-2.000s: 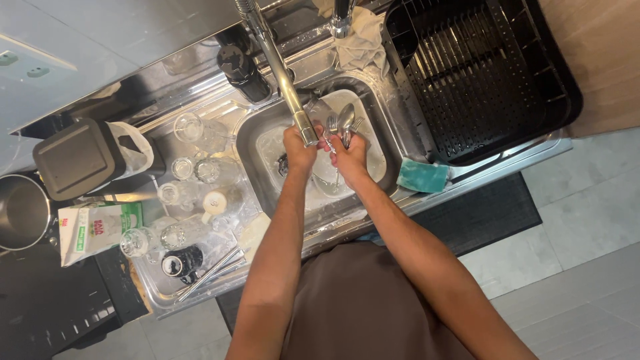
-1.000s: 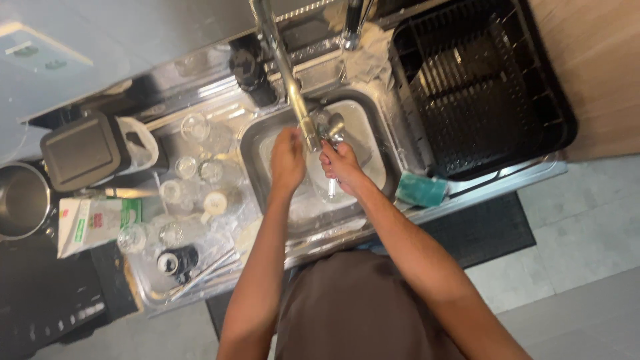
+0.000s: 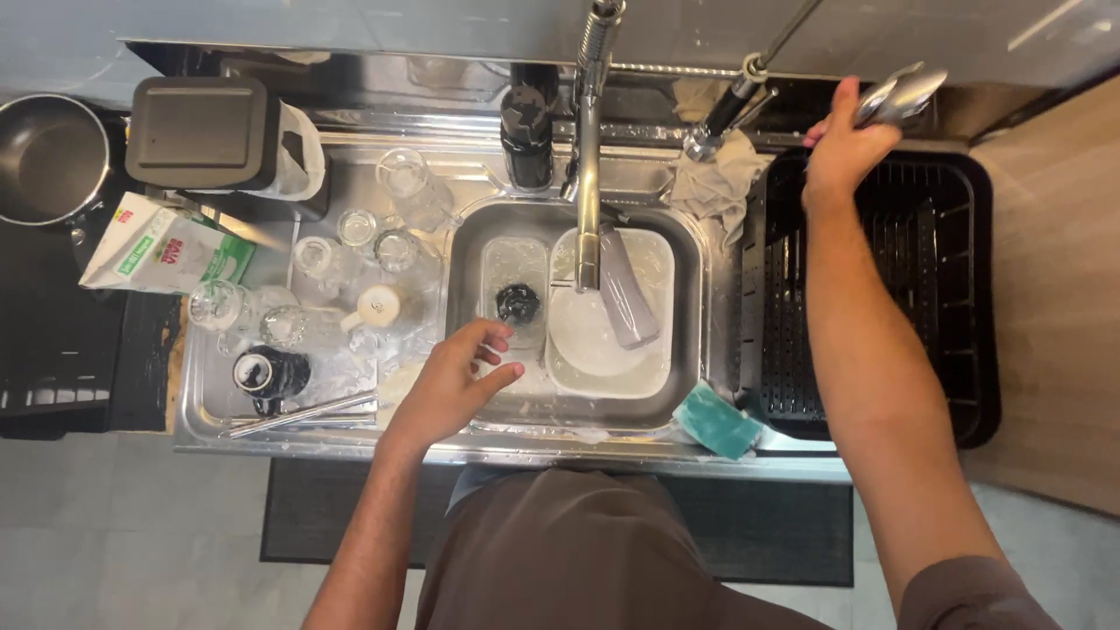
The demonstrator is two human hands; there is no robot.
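Observation:
My right hand [image 3: 844, 149] grips a bundle of metal spoons [image 3: 901, 94] above the back of the black dish rack [image 3: 984, 350]. Over the sink's front left part, my left hand [image 3: 459, 381] has its fingers apart and holds nothing. The steel sink [image 3: 687, 262] holds a white plastic tub [image 3: 661, 367] with a whitish plate [image 3: 586, 337] and a greyish bottle [image 3: 628, 293] in it. Beside the tub sits a clear container [image 3: 503, 254] with a dark round thing [image 3: 518, 304] in it. The faucet [image 3: 588, 175] hangs over the tub.
Left of the sink stand glass mugs [image 3: 407, 179], a cream mug [image 3: 379, 306], a black mug [image 3: 271, 372] and metal straws [image 3: 297, 416]. A green sponge [image 3: 717, 420] lies at the front edge. A crumpled cloth [image 3: 717, 188] and a black bottle [image 3: 527, 127] are behind the sink.
My right hand has moved from the sink to above the dish rack with the spoons. My left hand, beside the faucet before, is now lower over the sink's front left.

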